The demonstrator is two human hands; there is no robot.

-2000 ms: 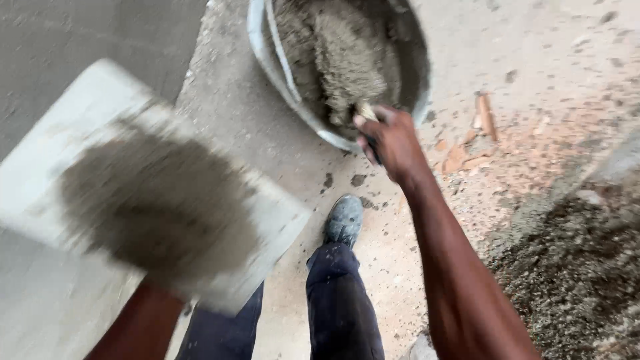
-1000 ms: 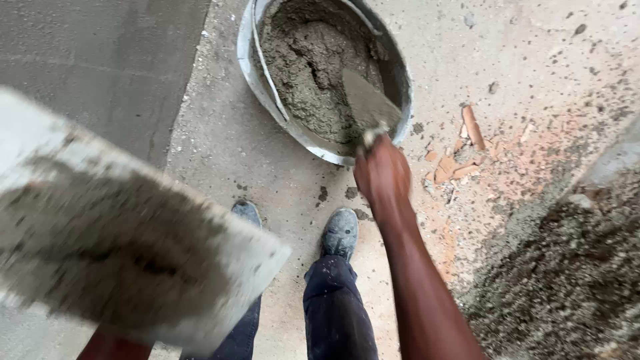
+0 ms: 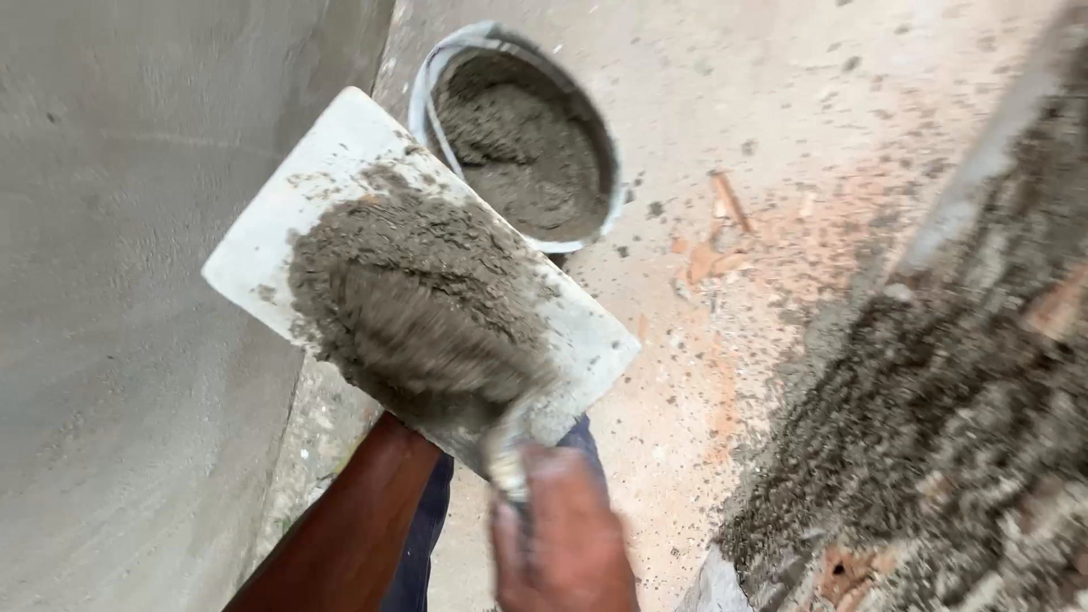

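A white rectangular mortar board (image 3: 586,319) slants across the middle of the view, bearing a wide heap of wet grey mortar (image 3: 408,246). My left forearm reaches beneath it; the left hand is hidden under the board. My right hand (image 3: 561,527), blurred, grips a trowel by its handle (image 3: 507,467) at the board's lower edge. The trowel's blade (image 3: 425,331) lies over the heap, coated with mortar and smeared by motion. Just beyond the board stands a bucket (image 3: 614,208) holding more mortar (image 3: 531,153).
A smooth grey plastered surface (image 3: 144,255) fills the left side. Broken reddish brick or tile pieces (image 3: 710,255) lie on the spattered floor (image 3: 680,382) right of the bucket. A large pile of mortar and rubble (image 3: 918,408) covers the lower right.
My right hand has brought the trowel from the bucket to the mortar board. The board has moved right and now overlaps the bucket's near left side in view.
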